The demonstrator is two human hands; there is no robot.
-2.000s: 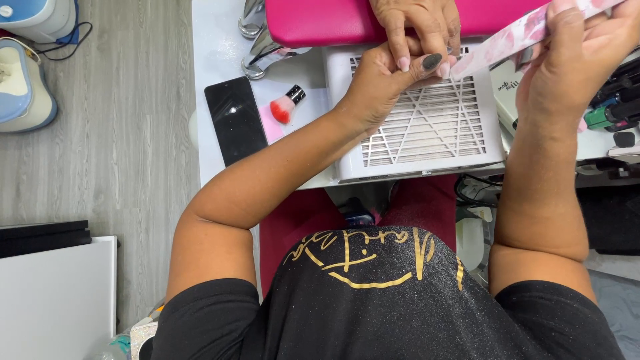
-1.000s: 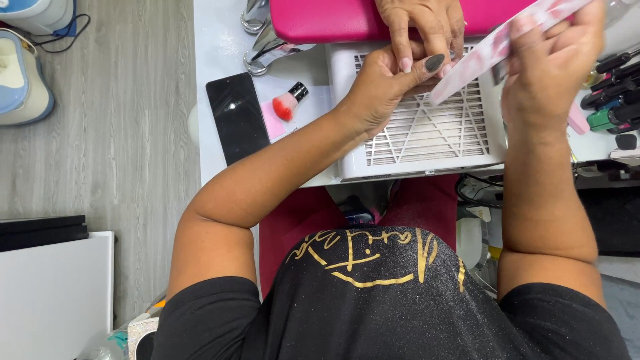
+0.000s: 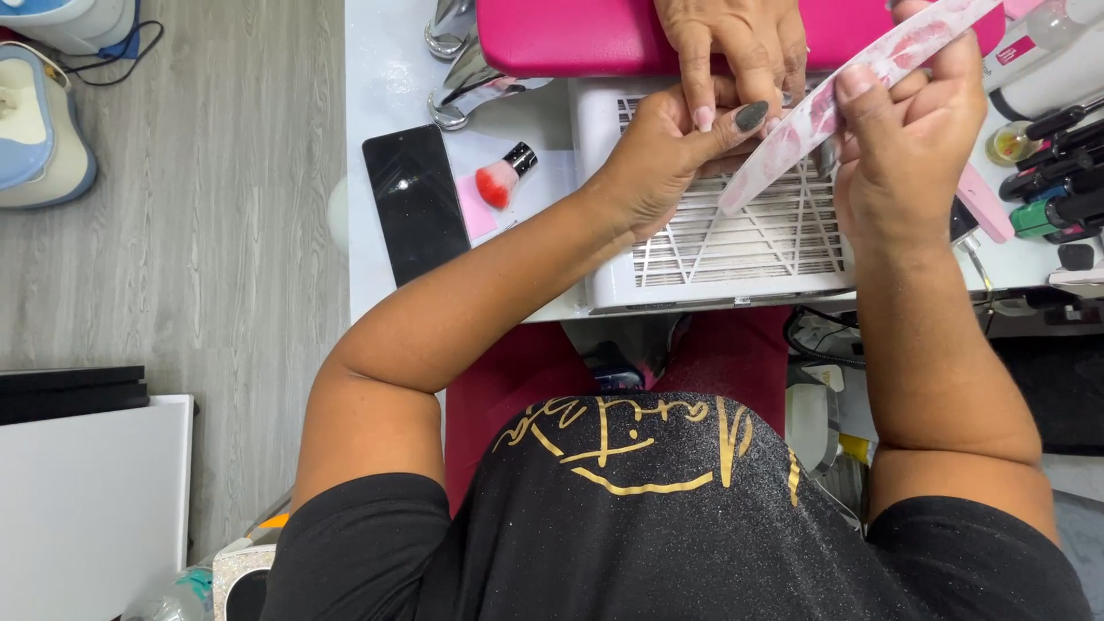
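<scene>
My left hand (image 3: 677,151) holds a finger of another person's hand (image 3: 742,47) above the slatted grille of a white nail dust collector (image 3: 742,259). That hand reaches over a pink padded armrest (image 3: 561,39) with its fingers pointing toward me. In my right hand (image 3: 906,138) is a long nail file (image 3: 802,129) with a pink and white pattern, pinched between thumb and fingers. The file slants down to the left, its lower end over the grille, and its edge lies close to the held fingertip. Whether it touches the nail is hidden.
A black smartphone (image 3: 416,203), a pink sticky pad (image 3: 476,207) and a brush with red bristles (image 3: 498,181) lie on the white table at left. Chrome armrest legs (image 3: 470,90) stand behind them. Several nail polish bottles (image 3: 1039,216) and a pink file (image 3: 985,203) are at right.
The nail file has changed its slant and is steeper than two seconds ago, with its lower end further over the grille. My left hand keeps its hold on the other person's finger.
</scene>
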